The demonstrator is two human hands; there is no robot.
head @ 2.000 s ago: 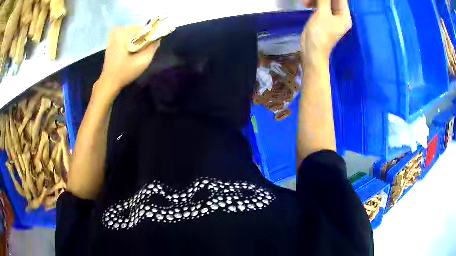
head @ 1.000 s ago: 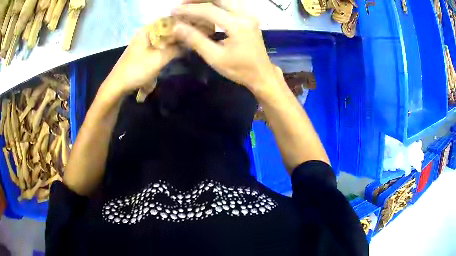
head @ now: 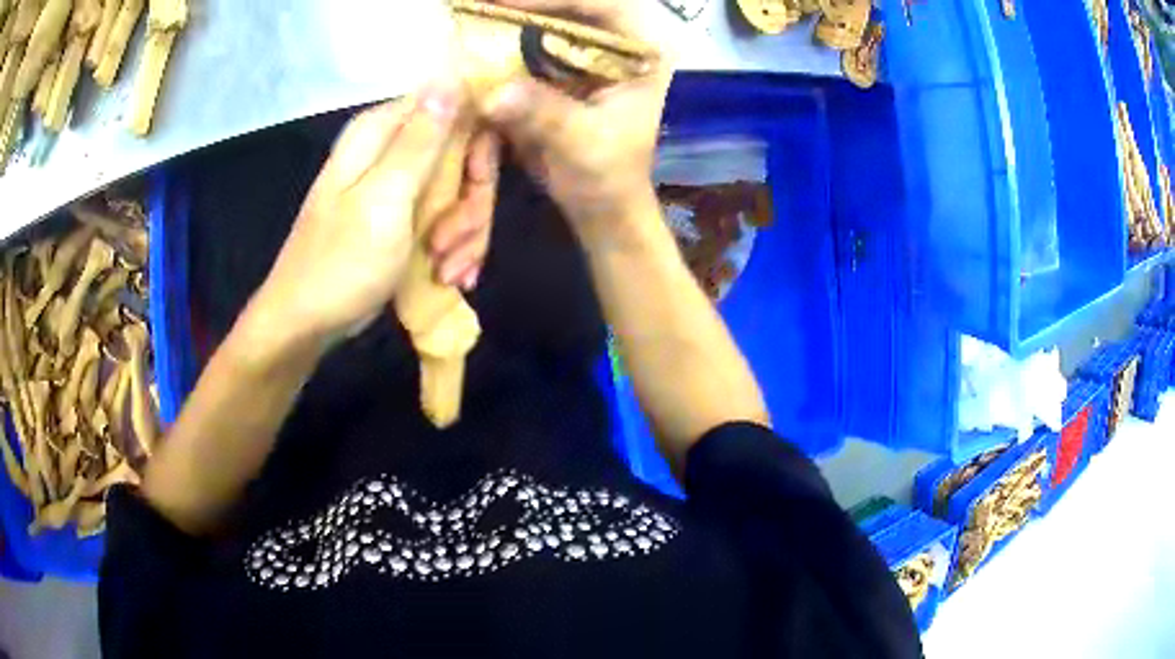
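Observation:
A tan leg piece [head: 442, 337] is held above my lap near the table edge, its knobbed end pointing down towards me. My left hand [head: 374, 206] is closed around its shaft. My right hand [head: 586, 135] grips a flat tan sole piece [head: 599, 54] at the upper end of the leg piece. The sole piece is seen nearly edge-on, with a dark curved patch on it. The two pieces meet there, but my fingers hide the joint.
Leg pieces lie in a row on the pale table [head: 277, 64] at upper left. Oval sole pieces [head: 844, 23] lie at its right edge. A blue bin of leg pieces [head: 157, 296] stands at left. Blue bins [head: 954, 193] stand at right, one low bin holding brown parts [head: 728, 219].
The leg piece has swung into clear view, pointing down. My right hand has moved slightly left and down, and the sole piece now shows in it. The view has shifted slightly.

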